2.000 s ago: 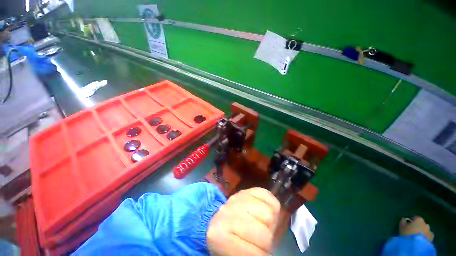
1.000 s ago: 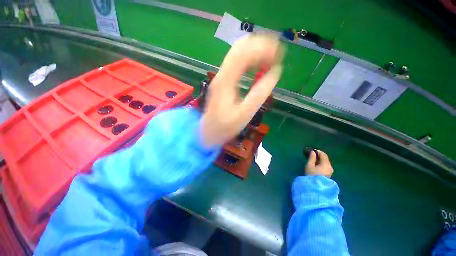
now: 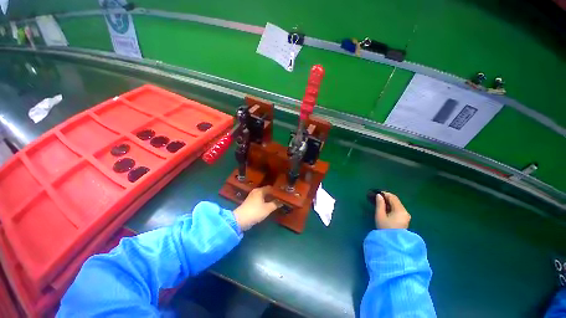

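Observation:
The reddish-brown press fixture (image 3: 296, 216) stands on the bench with two toggle clamps. The right clamp's red handle (image 3: 313, 90) stands up; the left clamp's red handle (image 3: 218, 146) lies down toward the tray. My left hand (image 3: 256, 208) is at the front of the right station, its fingertips at the nest; whether it grips a part is hidden. My right hand (image 3: 392, 212) is to the right of the fixture, low over the bench, with a dark round part (image 3: 374, 195) at its fingertips.
An orange-red compartment tray (image 3: 43, 217) at left holds several dark discs (image 3: 124, 165), with more trays beneath. A white paper scrap (image 3: 324, 205) lies beside the fixture. A crumpled tissue (image 3: 44, 108) lies far left. A green partition with clipped sheets (image 3: 444, 112) stands behind.
My left hand has come down from the right clamp's handle to the front of the right station. That handle now stands up. My right hand stays at the dark part on the right.

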